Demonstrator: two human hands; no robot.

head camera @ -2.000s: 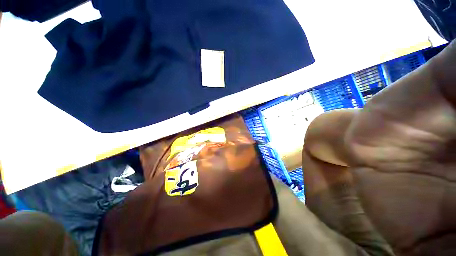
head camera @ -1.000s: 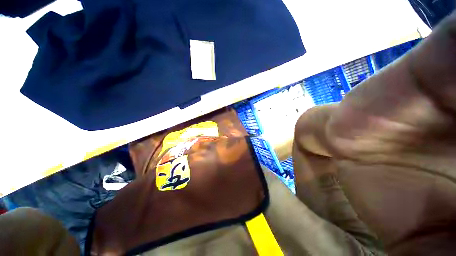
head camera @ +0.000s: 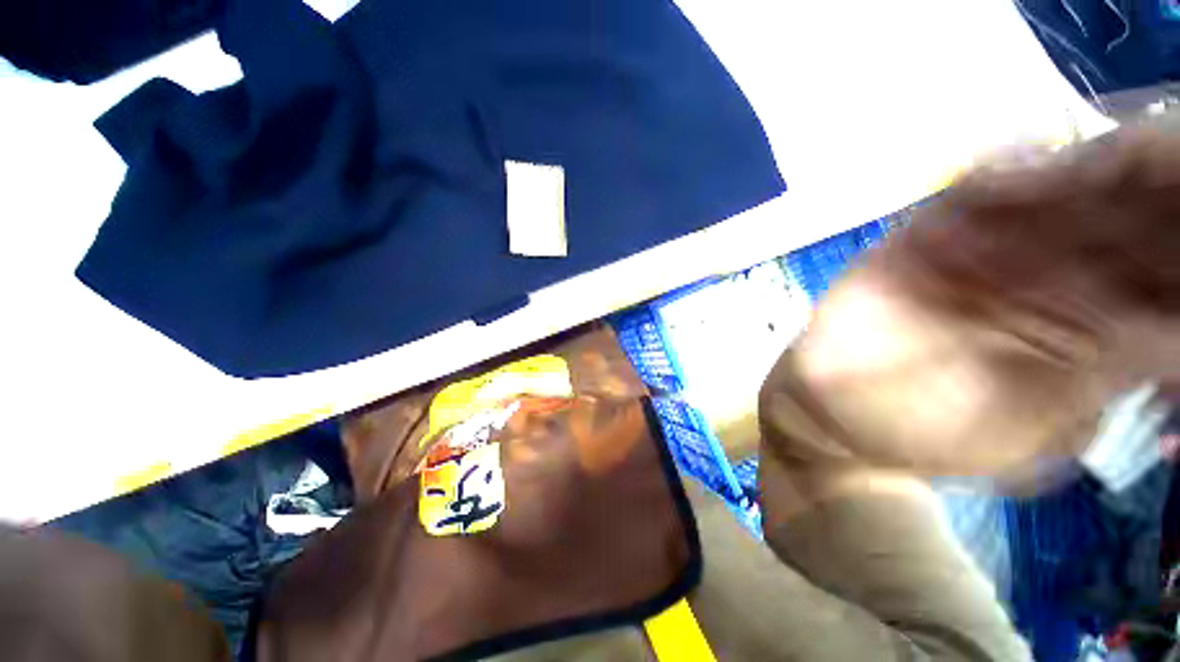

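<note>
A dark navy cut panel (head camera: 647,142) lies on the white table, with folds on its left side. A cream card template (head camera: 536,210) rests flat on it near the front edge. Neither of my hands can be made out. A large blurred brown sleeve (head camera: 1035,323) fills the right side. Another blurred brown rounded shape (head camera: 91,601) is cut off at the lower left corner.
The white table (head camera: 155,427) has a yellow-marked front edge sloping up to the right. My brown apron (head camera: 582,530) is below it. A blue crate (head camera: 692,440) with a pale sheet stands beside me. Dark cloth lies under the table at left and on its far corners.
The right sleeve has swung up and away, uncovering blue mesh and cloth at the lower right. The view has shifted slightly. The panel and card lie as before.
</note>
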